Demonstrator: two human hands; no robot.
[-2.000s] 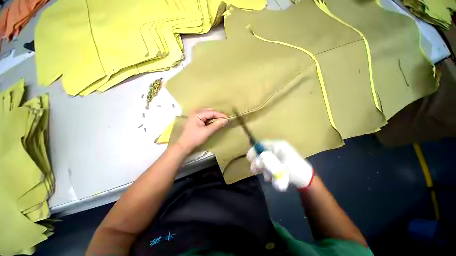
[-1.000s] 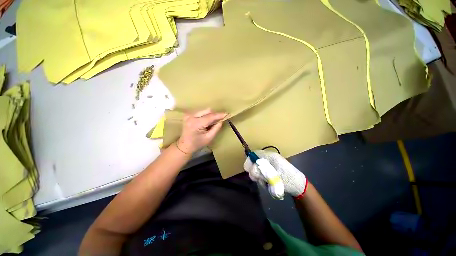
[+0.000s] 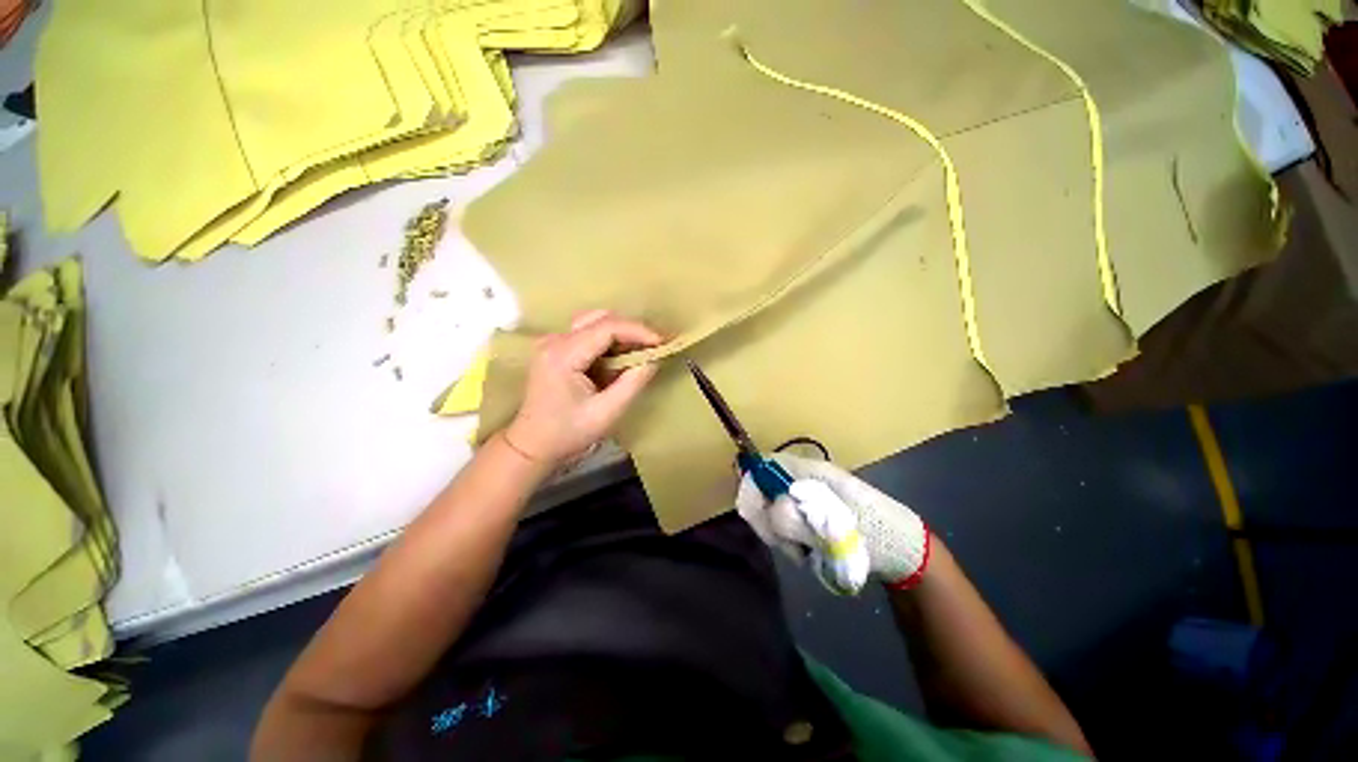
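A large panel (image 3: 834, 179) lies olive side up across the table and hangs over its near edge. Yellow strips and a raised seam (image 3: 775, 293) cross it. My bare left hand (image 3: 569, 384) pinches the seam's raised edge between thumb and fingers. My right hand (image 3: 834, 521), in a white glove with red cuff, holds scissors (image 3: 721, 405) by their teal-blue handles. The blades look closed; their tip is just below the seam, right of my left fingertips. A white lump with a yellow spot sits at the glove. A black cord loops beside the handles.
Yellow panel stacks lie at the far left (image 3: 298, 104) and near left (image 3: 52, 447) of the pale table (image 3: 283, 432). A heap of tiny trimmings (image 3: 422, 243) lies left of the panel, with loose bits around it. More yellow pieces (image 3: 1284, 30) are at the far right.
My right hand and scissors have moved slightly right and down since one second ago, leaving the tip a little off my left fingertips. My left hand has shifted slightly left along the seam.
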